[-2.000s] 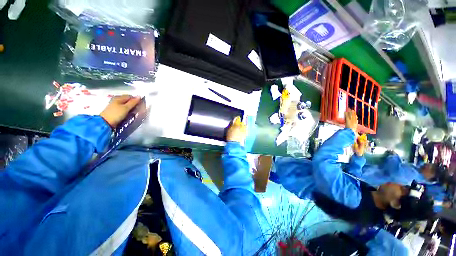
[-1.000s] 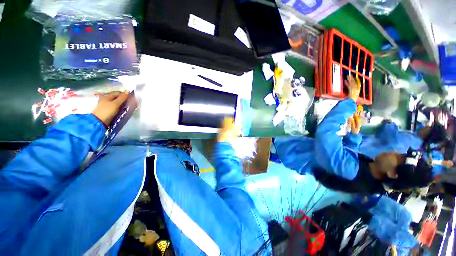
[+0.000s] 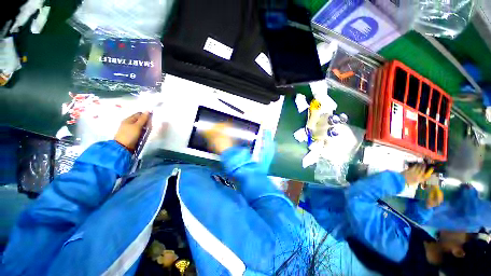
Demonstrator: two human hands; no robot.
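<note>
A tablet point(image 3: 238, 127) lies dark side up on the white work mat point(image 3: 180, 91), in front of me. My right hand point(image 3: 217, 137) is blurred over the tablet's left and middle part; whether it touches the tablet or holds anything cannot be told. My left hand point(image 3: 132, 131) is at the mat's left edge, with fingers closed on the upper edge of a printed screen film point(image 3: 144, 136), seen nearly edge-on. A thin dark stick point(image 3: 230, 105) lies above the tablet.
Film stack in a clear bag point(image 3: 124, 62) and red-white scraps point(image 3: 81, 108) are at left. Black trays point(image 3: 215, 67) stand behind the mat, with a dark slab point(image 3: 293, 51) on them. White scraps point(image 3: 323, 124), a red bin point(image 3: 414, 110) and a neighbouring worker's hands point(image 3: 422, 180) are at right.
My right hand has moved left from the tablet's right edge to over its middle. My left hand still holds the film, now seen more edge-on. The neighbour's hands have left the red bin.
</note>
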